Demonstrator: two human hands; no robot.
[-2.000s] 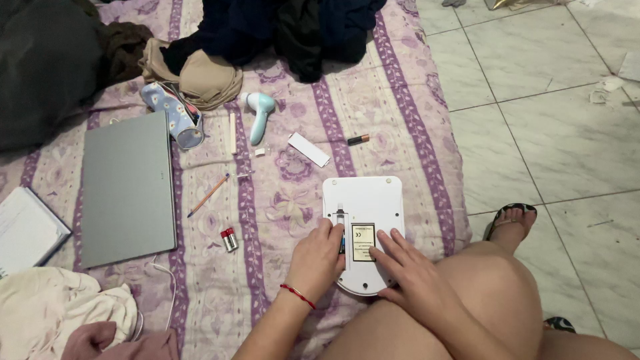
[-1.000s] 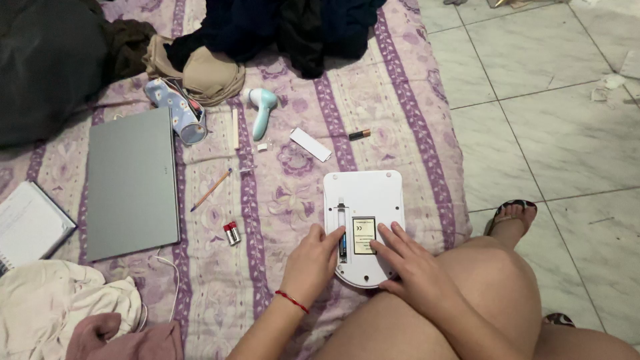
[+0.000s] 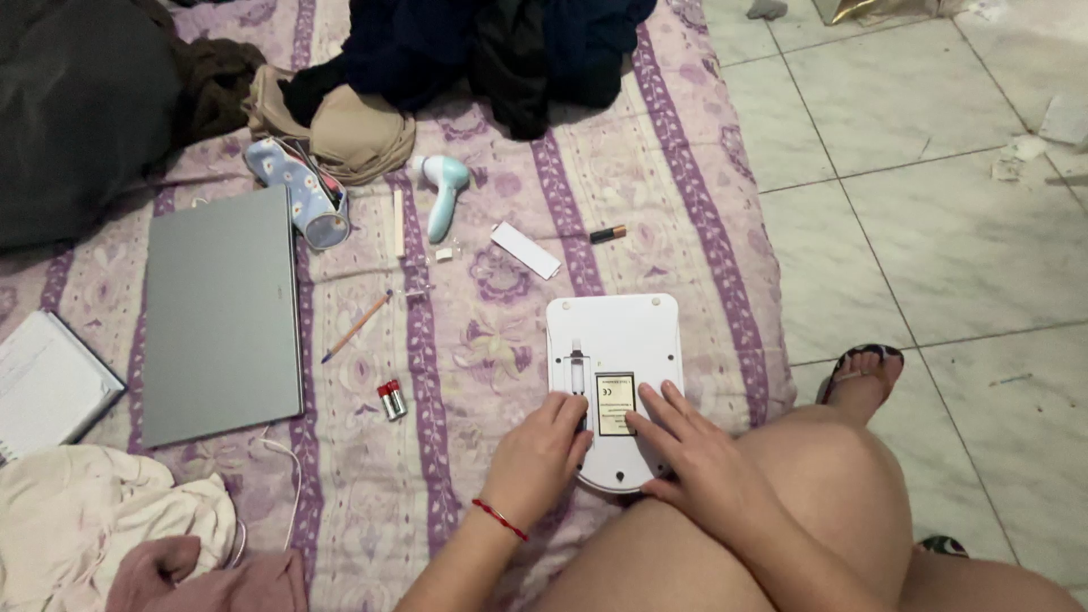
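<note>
A white plastic device [image 3: 616,331] lies face down on the bed, its long battery compartment [image 3: 578,374] uncovered. The fingers of my left hand [image 3: 540,442] are at the lower part of that compartment and hide what is in it. Spread across the right side of the device, my right hand [image 3: 697,442] rests against its casing and label. A white battery cover [image 3: 525,250] and a dark battery with a copper-coloured end [image 3: 608,234] lie beyond the device. Red and silver batteries [image 3: 392,400] lie to its left.
Around these are a blue-white handheld brush device [image 3: 444,195], a pencil case [image 3: 297,191], a pen [image 3: 357,326], a closed grey laptop [image 3: 221,314], a notebook [image 3: 51,382] and a white cable [image 3: 293,476]. Clothes [image 3: 493,51] lie at the back. Tiled floor [image 3: 935,255] borders the bed.
My left hand has shifted slightly down along the battery compartment, whose upper part shows more than in the earliest frame. My right hand stays on the device.
</note>
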